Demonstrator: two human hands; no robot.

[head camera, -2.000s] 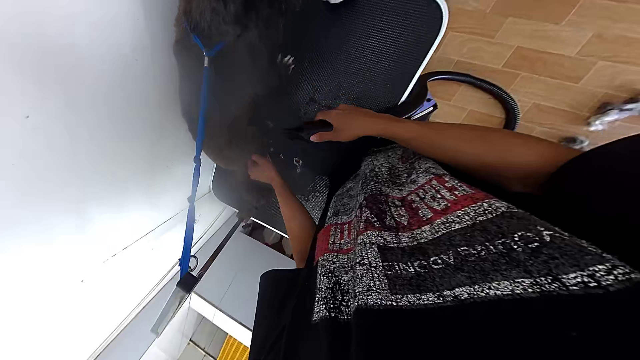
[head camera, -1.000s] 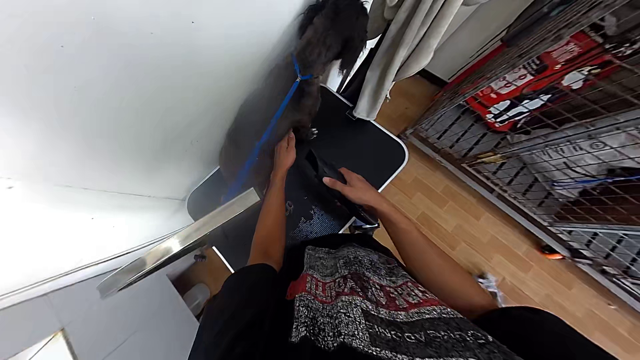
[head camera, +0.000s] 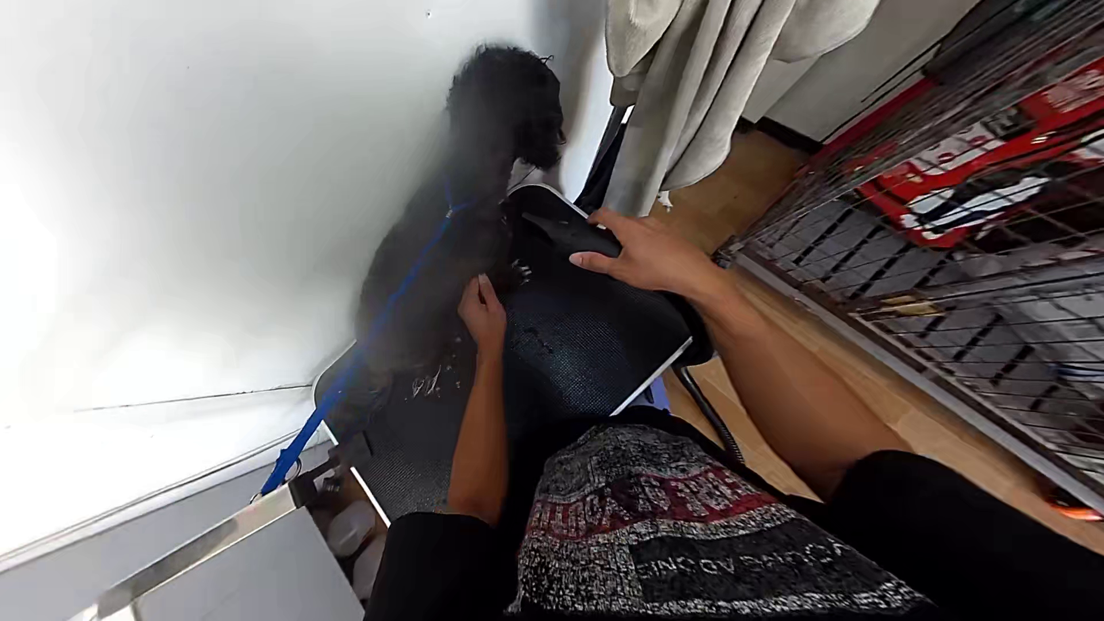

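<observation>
A dark, curly-coated dog (head camera: 431,250) is on a black textured grooming table (head camera: 569,345) against the white wall, its head turned right. Around its neck area is a blue grooming strap (head camera: 388,310) that runs down to a metal arm (head camera: 203,548). My left hand (head camera: 483,310) touches the coat beside a foreleg, fingers together; dark fur hides whether they grip anything. In my right hand (head camera: 642,250), between thumb and fingers, is a black nozzle (head camera: 556,228), apparently a dryer's, pointed toward the dog. Loose fur tufts (head camera: 427,382) lie on the table.
Grey towels (head camera: 690,95) hang beyond the table's far corner. A wire cage (head camera: 940,302) with red printed material inside stands at right. A black corrugated hose (head camera: 711,414) hangs past the table's right edge. Plastic containers (head camera: 349,528) sit below at left, beside a white cabinet (head camera: 250,573).
The view has swung strongly. The dog's head, upright and facing away a second ago, now faces right. My right hand has moved farther from the dog's body, and my left hand stays close to its foreleg.
</observation>
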